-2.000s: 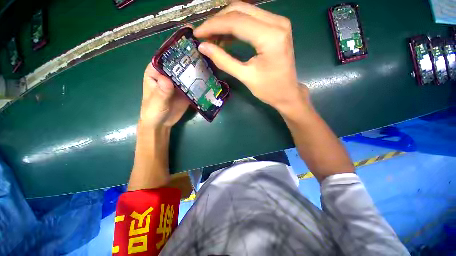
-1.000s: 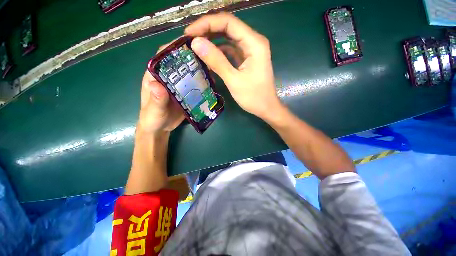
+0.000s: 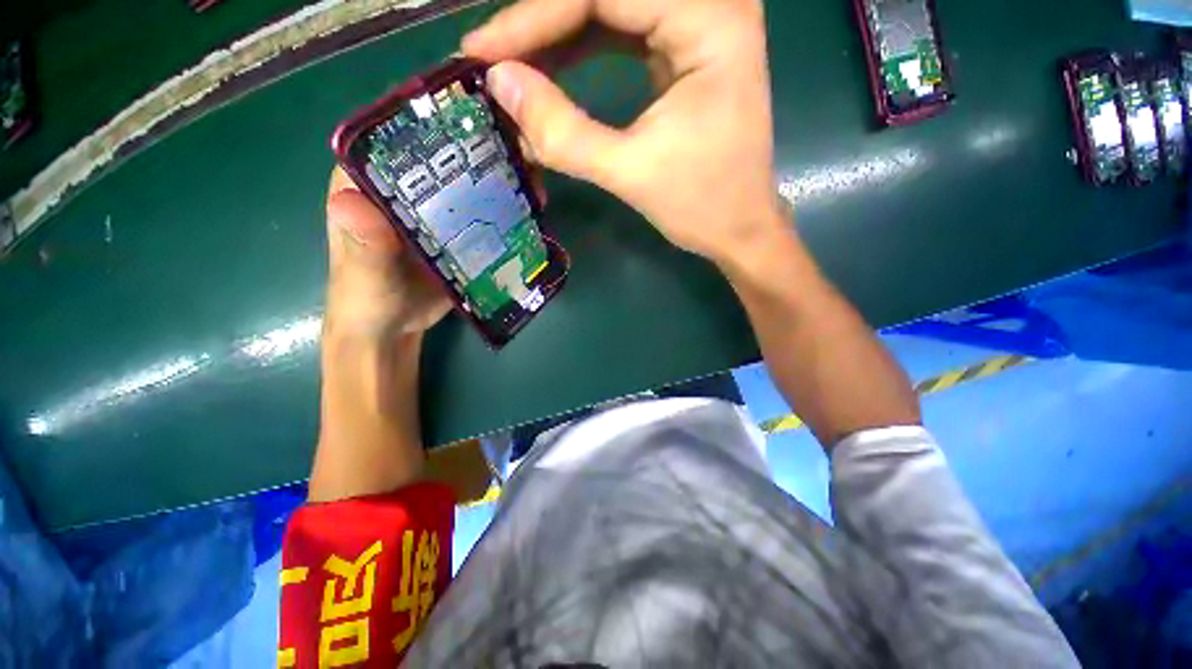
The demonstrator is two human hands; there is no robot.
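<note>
An open-backed phone unit [image 3: 464, 216] with a dark red frame is held tilted above the green bench. Its green board, grey shield cover and several small silver parts near the upper end face up. A white spot and a thin yellow strip show at its lower end. My left hand [image 3: 373, 268] holds the unit from below along its left edge; most of its fingers are hidden behind the unit. My right hand [image 3: 654, 137] has thumb and index fingertip at the frame's upper right corner. I cannot tell if a small part is between them.
Another open phone unit [image 3: 905, 59] lies on the green bench [image 3: 654, 314] at upper right. Several units [image 3: 1102, 120] stand in a tight row at far right. A pale worn rail [image 3: 196, 118] curves at upper left, with the darker conveyor [image 3: 111, 59] beyond it.
The held unit and my left hand have moved left, and the unit's inside faces the camera more fully. My right fingertips stay at its upper right corner. Units on the conveyor have shifted left.
</note>
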